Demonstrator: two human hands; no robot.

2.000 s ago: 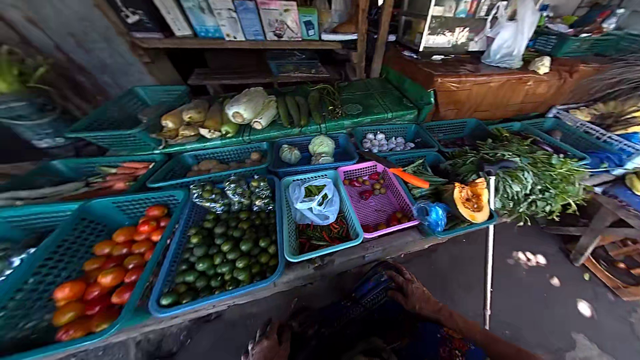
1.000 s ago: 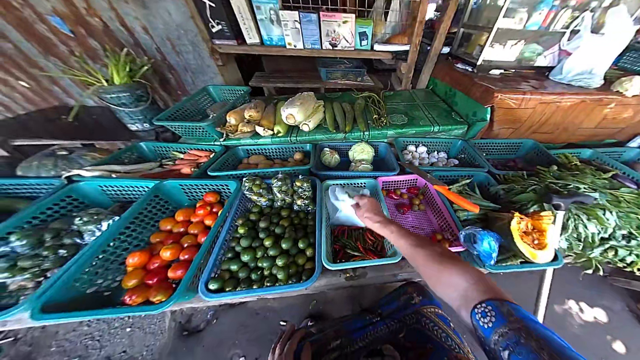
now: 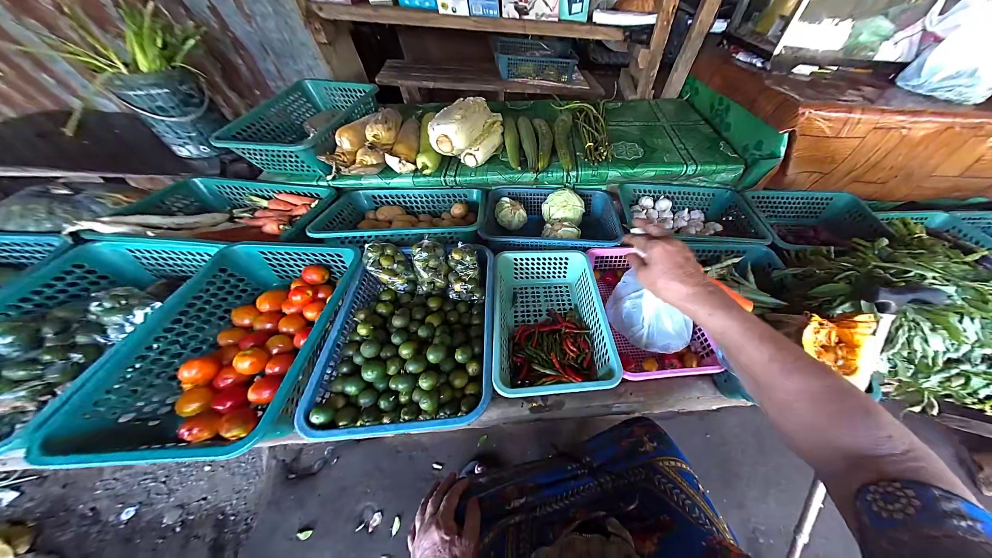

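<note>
My right hand (image 3: pixel 663 263) is closed on the top of a translucent white plastic bag (image 3: pixel 648 311), which hangs over the pink basket (image 3: pixel 701 364) of small red and orange peppers. Left of it, a light-teal basket (image 3: pixel 508 310) holds red and green chillies (image 3: pixel 552 349). Small green citrus fruits (image 3: pixel 407 360) and several tied bags of them fill a blue basket (image 3: pixel 484 387). My left hand (image 3: pixel 444 518) rests by the patterned blue cloth over my lap, its fingers spread, with nothing seen in it.
Tomatoes (image 3: pixel 250 362) lie in a teal basket at left. Behind stand baskets of potatoes (image 3: pixel 415 217), cabbages (image 3: pixel 563 208) and garlic (image 3: pixel 676 215). Cut squash (image 3: pixel 837 341) and leafy greens (image 3: pixel 938 310) are at right, near a pale pole (image 3: pixel 810 515). A green-covered table (image 3: pixel 643 147) stands behind.
The white bag, over the chilli basket in both earlier frames, is now over the pink basket in my right hand. That hand has moved right since one second ago.
</note>
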